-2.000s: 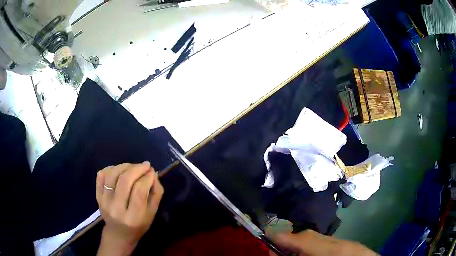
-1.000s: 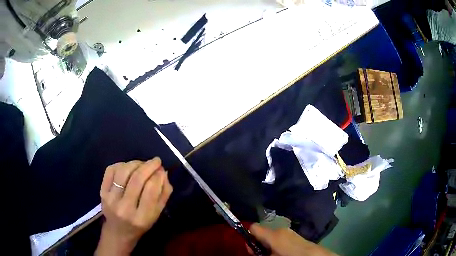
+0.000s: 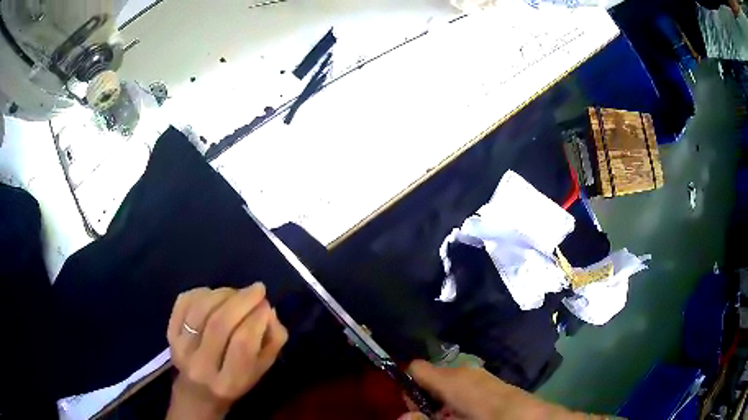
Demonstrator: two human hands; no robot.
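Observation:
A black garment piece [image 3: 139, 246] lies over the white table and its front edge, at the left. My left hand [image 3: 225, 340] is closed on the cloth at its lower right; a ring shows on one finger. My right hand [image 3: 467, 394], partly cut off by the bottom edge, is closed on the dark handle of the tailor's shears [image 3: 316, 287]. The long silver blades point up and left, and their tips are at the cloth's right edge. The blades look closed or nearly closed. The shears' handle loops are mostly hidden by my right hand.
The sewing machine [image 3: 61, 57] stands at the upper left. Black offcuts [image 3: 309, 89] lie on the white table [image 3: 426, 123]. White cloth scraps [image 3: 525, 238] lie on dark cloth below the table edge. A wooden box [image 3: 626, 152] stands at the right on the green floor.
The shears have moved up and left along the cloth's edge, compared with two seconds ago. My left hand is slightly lower and further right. The small cloth flap by the blades has changed shape.

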